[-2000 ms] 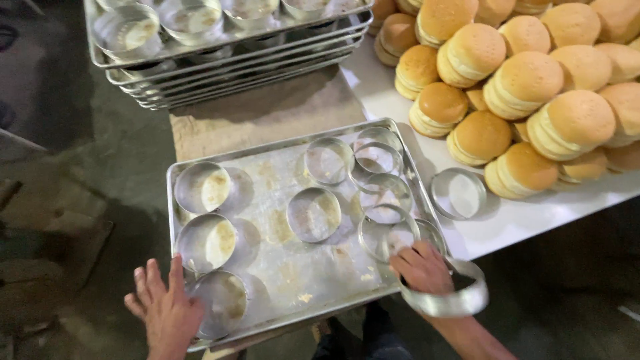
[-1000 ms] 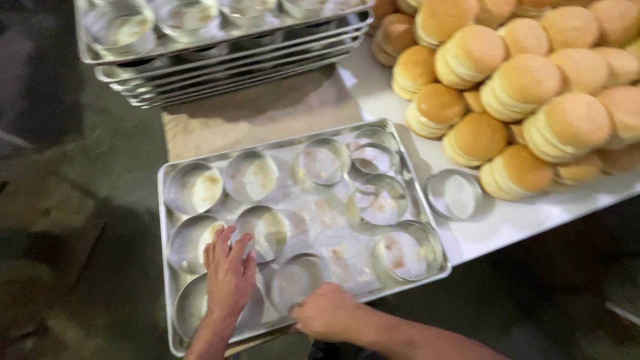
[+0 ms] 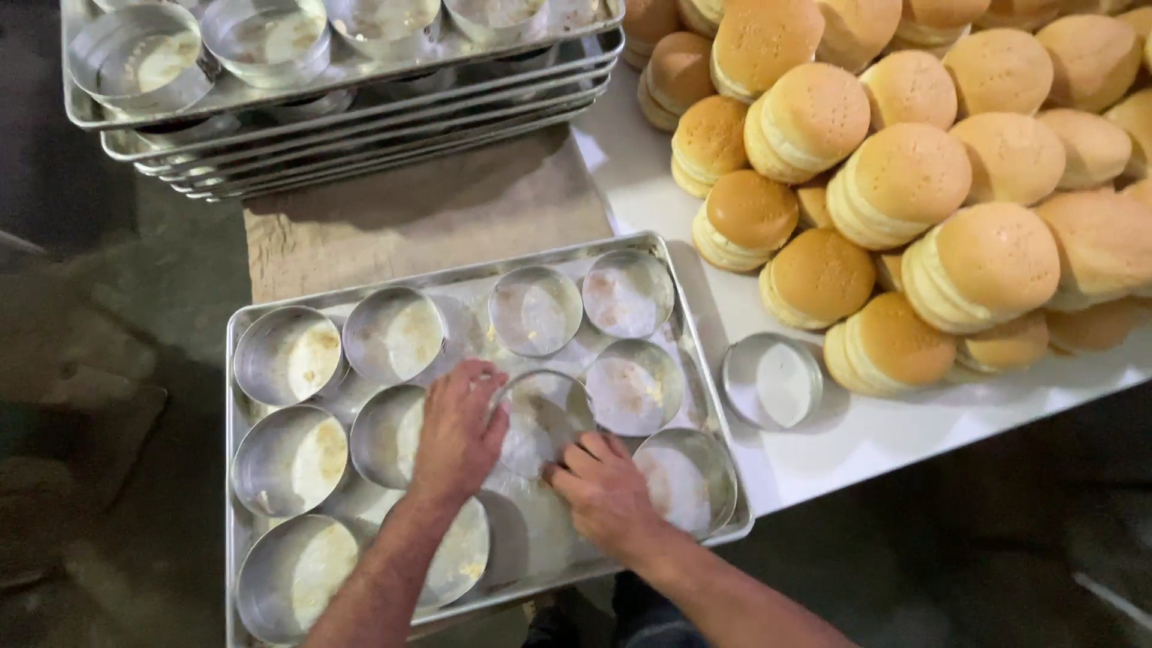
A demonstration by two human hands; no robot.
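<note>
A rimmed metal baking tray (image 3: 504,576) holds several round metal rings, set roughly in rows. Both hands are at one metal ring (image 3: 542,373) near the tray's middle. My left hand (image 3: 459,432) grips its left edge between thumb and fingers. At its lower right edge, my right hand (image 3: 603,490) has curled fingers, and their hold is partly hidden. Another ring (image 3: 630,387) lies just right of the held one. My left forearm partly covers a ring (image 3: 463,549) in the front row.
Behind the tray, a stack of metal trays (image 3: 360,117) bears more rings on brown board (image 3: 432,216). To the right, a white table (image 3: 864,450) carries a large pile of round buns (image 3: 981,265). One loose metal ring (image 3: 772,382) stands on it beside the tray.
Both hands have moved from the left and front parts of the tray to a ring near its middle. The rings that overlapped at the tray's right now stand apart.
</note>
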